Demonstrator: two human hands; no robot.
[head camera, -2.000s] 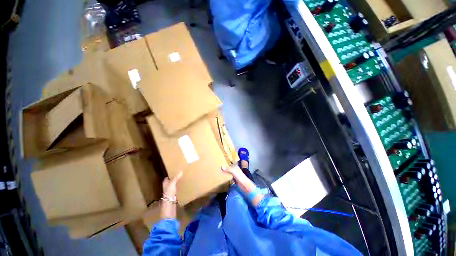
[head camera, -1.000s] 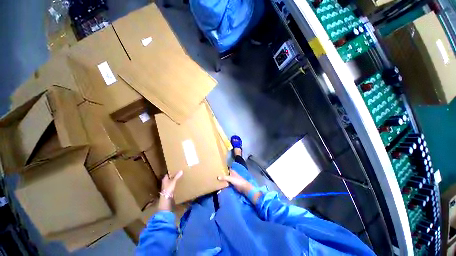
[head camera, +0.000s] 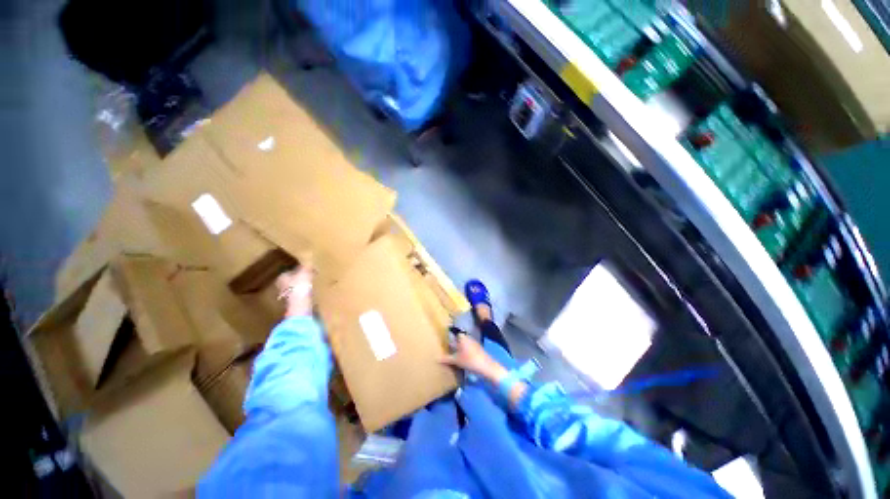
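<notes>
A closed brown carton (head camera: 410, 366) with a white label lies in front of me, close to my body, on a pile of cartons. My left hand (head camera: 296, 286) is at its upper left corner, beside a dark gap between the cartons; it is blurred and its fingers are hard to make out. My right hand (head camera: 471, 355) holds the carton's right edge near the front, thumb on top, other fingers hidden. A flat cardboard piece (head camera: 332, 210) lies beyond the carton and meets its far edge.
An open carton (head camera: 146, 326) and more cartons stand at left. The conveyor's white edge (head camera: 727, 224) curves along the right, with green circuit boards (head camera: 737, 171) on it. A person in a blue smock (head camera: 385, 54) is ahead. A white panel (head camera: 601, 326) is right of my foot.
My left hand has left the carton's near left side and moved forward to its upper left corner. My right hand stays at the right edge. The view has shifted and turned.
</notes>
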